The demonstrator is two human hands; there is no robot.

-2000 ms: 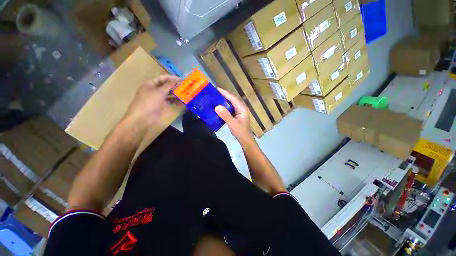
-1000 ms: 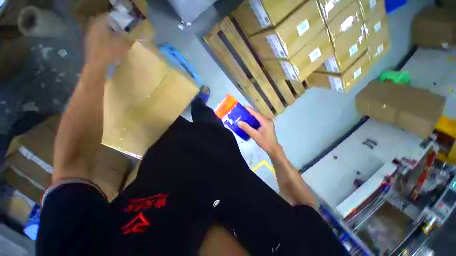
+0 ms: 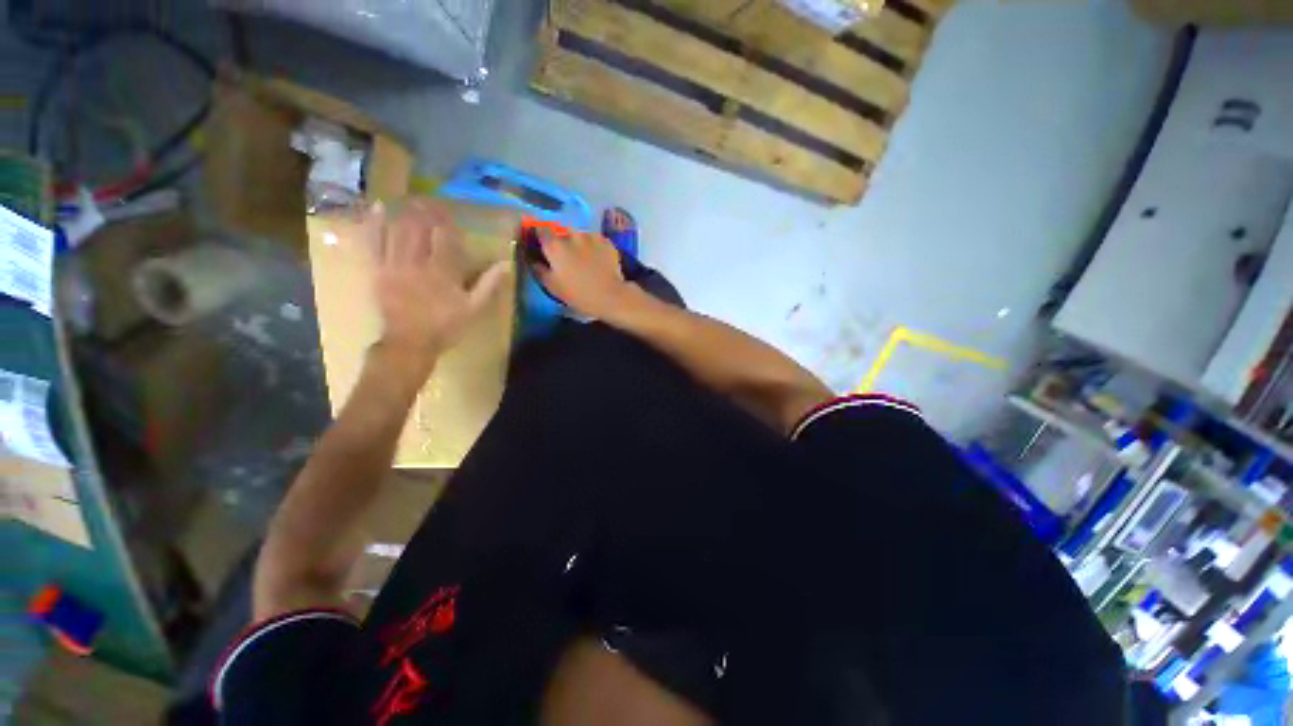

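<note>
The closed brown carton [image 3: 461,404] lies in front of me on the light blue stool [image 3: 518,190], whose rim shows behind it. My left hand [image 3: 426,277] lies palm down on the carton's top, fingers spread, holding nothing. My right hand [image 3: 579,270] is closed on the tape gun [image 3: 545,227] at the carton's right edge. Only the gun's orange end shows clearly; the rest is hidden by my hand. Whether tape runs from it cannot be told.
An open scrap carton [image 3: 255,168] with white waste stands behind the carton. A wooden pallet [image 3: 709,88] lies beyond. A green bench [image 3: 107,511] is at the left edge, a white machine [image 3: 1156,270] at the right. My foot is by the stool.
My left hand has come back from the scrap carton onto the carton. My right hand has brought the tape gun left to the carton's edge. The view has turned, with the stacked cartons mostly out of view.
</note>
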